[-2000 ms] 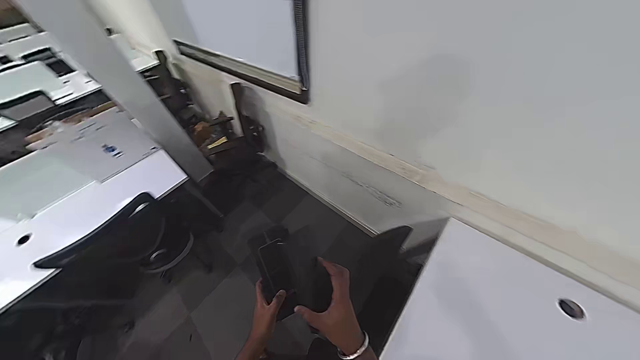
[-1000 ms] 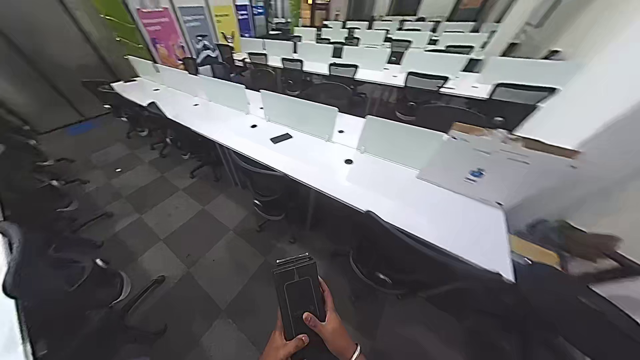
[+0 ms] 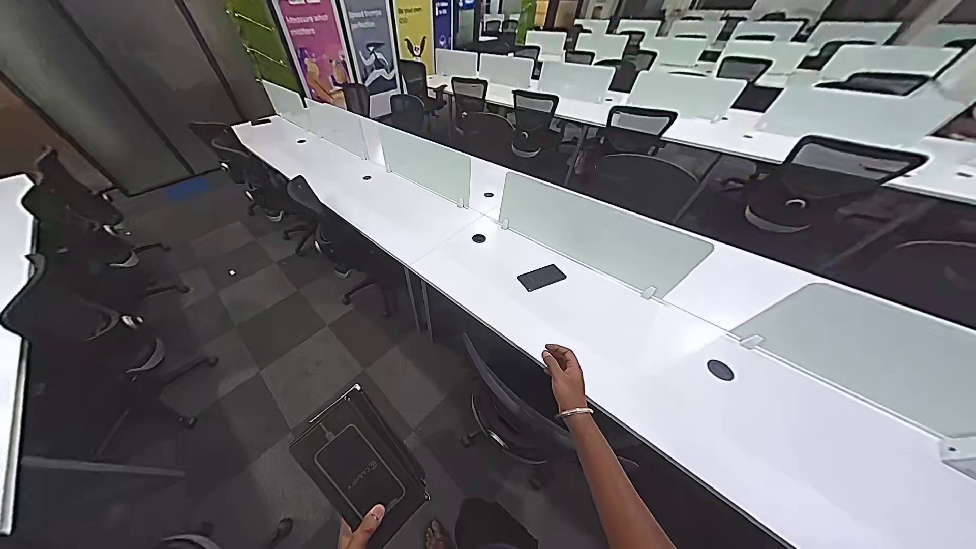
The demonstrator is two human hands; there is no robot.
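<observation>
My left hand [image 3: 364, 528] grips the lower end of a black flat box or case [image 3: 362, 465] with a rounded outline and writing on its face, thumb on top; whether it is one piece or a stack I cannot tell. My right hand [image 3: 566, 374], with a bangle at the wrist, reaches over the near edge of the white desk [image 3: 488, 293]. Its fingers are curled with the thumb near them, and nothing shows between them. Beyond it on the desk lies a dark flat rectangular object [image 3: 542, 277], not touched by either hand.
Frosted divider panels [image 3: 602, 229] run along the desk's middle. A black mesh chair [image 3: 511, 412] is tucked under the desk below my right arm. More chairs [image 3: 84, 297] stand at the left beside another white desk [image 3: 11, 366]. A round cable grommet [image 3: 720, 370] sits in the desktop.
My right hand has left the black box and is out over the desk edge; my left hand keeps hold of it. The view has swung from the wall to the desk rows.
</observation>
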